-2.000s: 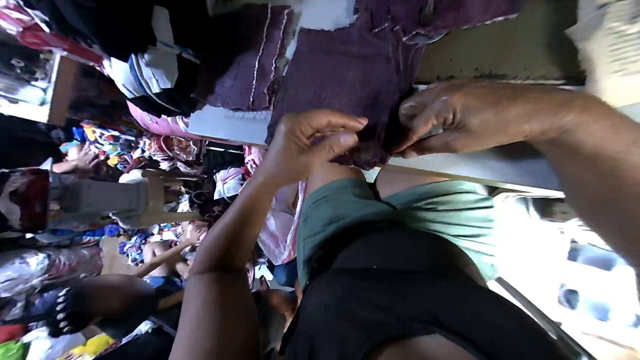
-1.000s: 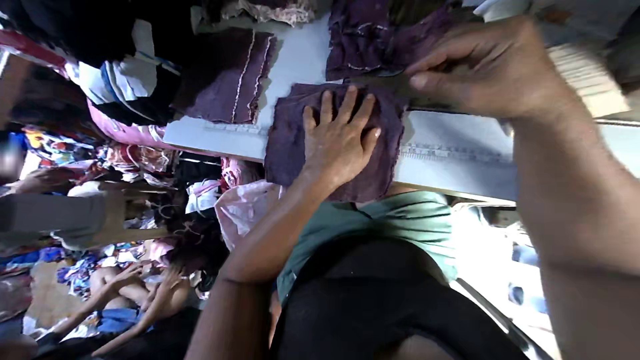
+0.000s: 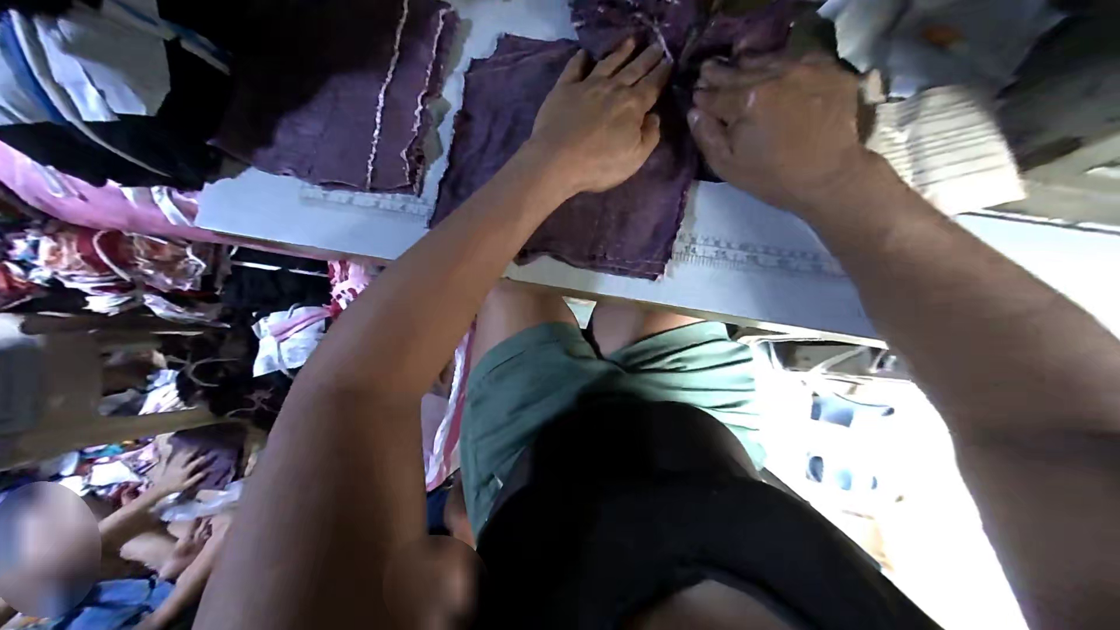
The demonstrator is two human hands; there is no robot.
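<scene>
A piece of dark purple fabric [image 3: 612, 227] lies at the table's near edge. My left hand [image 3: 604, 118] rests on it with the palm down and the fingers somewhat apart. Just to the right, my right hand [image 3: 770, 122] has its fingers bent at the fabric's upper right side, touching darker cloth; whether it pinches any cloth is hard to tell. Bunched purple fabric [image 3: 630, 22] with pale seam threads lies beyond both hands. At the left is another purple fabric piece [image 3: 315, 114] with two light stitched edges.
Measuring scales [image 3: 752, 254] run along the white table [image 3: 306, 223]. Black and white garments [image 3: 114, 79] are piled at the left, and a striped cream cloth [image 3: 949, 144] lies at the right. Lower left, another person's hand [image 3: 179, 468] is near heaped cloth.
Two seconds ago both hands were at the cloth's near edge. Since one second ago, my right hand has come down to the fabric beside my left hand, which still lies flat on it.
</scene>
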